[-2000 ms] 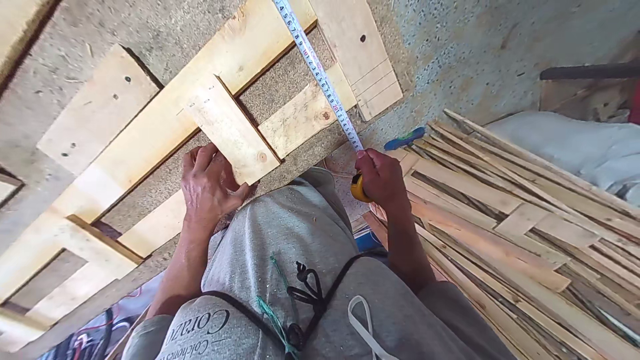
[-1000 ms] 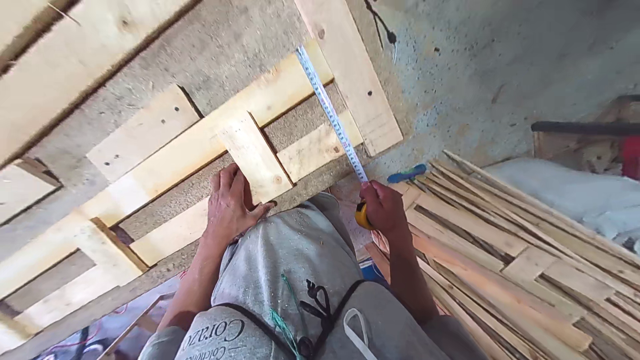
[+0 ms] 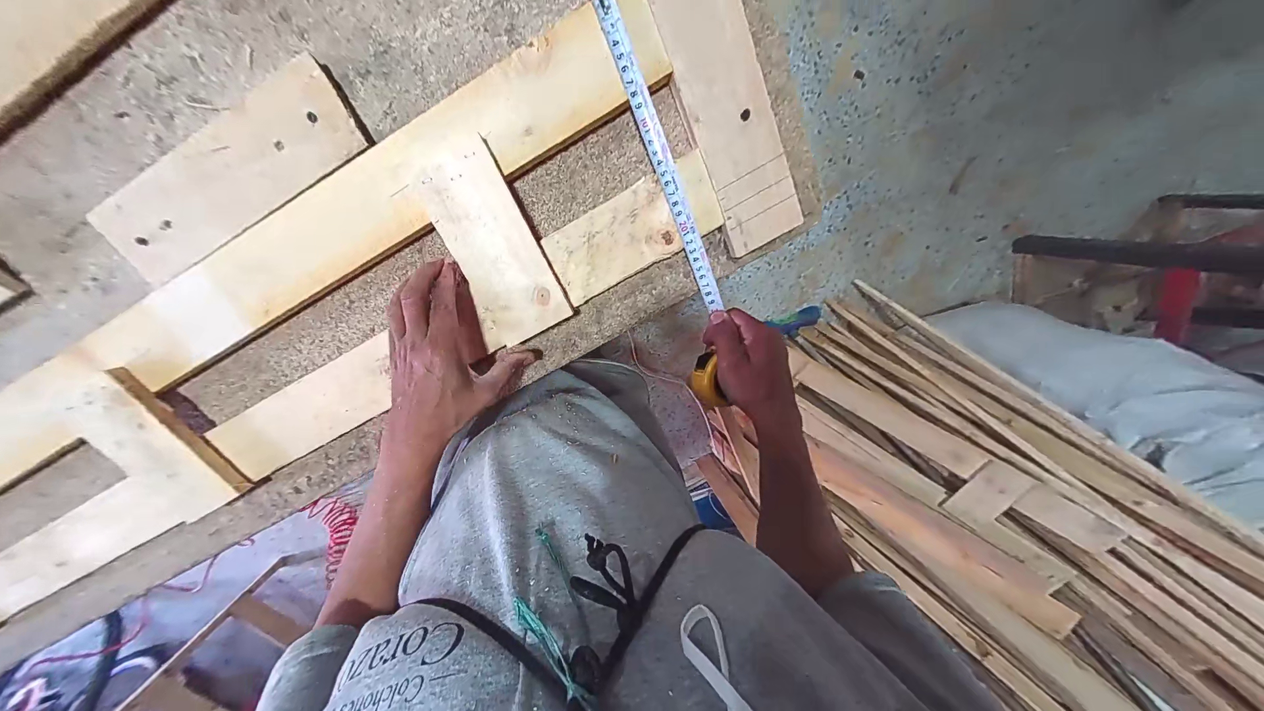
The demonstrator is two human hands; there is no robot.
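Observation:
My right hand [image 3: 752, 365] grips a yellow tape measure [image 3: 707, 379], its blade [image 3: 664, 168] drawn out and lying across a wooden slat frame. My left hand [image 3: 434, 331] rests at the near end of a short wooden crosspiece [image 3: 499, 242], thumb and fingers spread around its corner; whether it presses on the wood I cannot tell. The crosspiece spans two long slats, the farther slat [image 3: 296, 257] and the nearer slat [image 3: 306, 410]. Right of the blade lies a wider end board [image 3: 736, 128] with pencil lines and a dark hole. The blade's far end reaches the top edge of view.
A loose board with holes [image 3: 232, 168] lies beyond the frame on the rough worktop [image 3: 592, 326]. Stacked thin wood strips [image 3: 938, 513] stand at right, beside a white sack [image 3: 1096, 380] and a blue-handled object [image 3: 798, 320]. A red coiled hose [image 3: 341, 528] hangs below the worktop.
The right hand keeps hold of the tape measure, and the left hand stays by the crosspiece. The view has shifted somewhat; no other change is plain.

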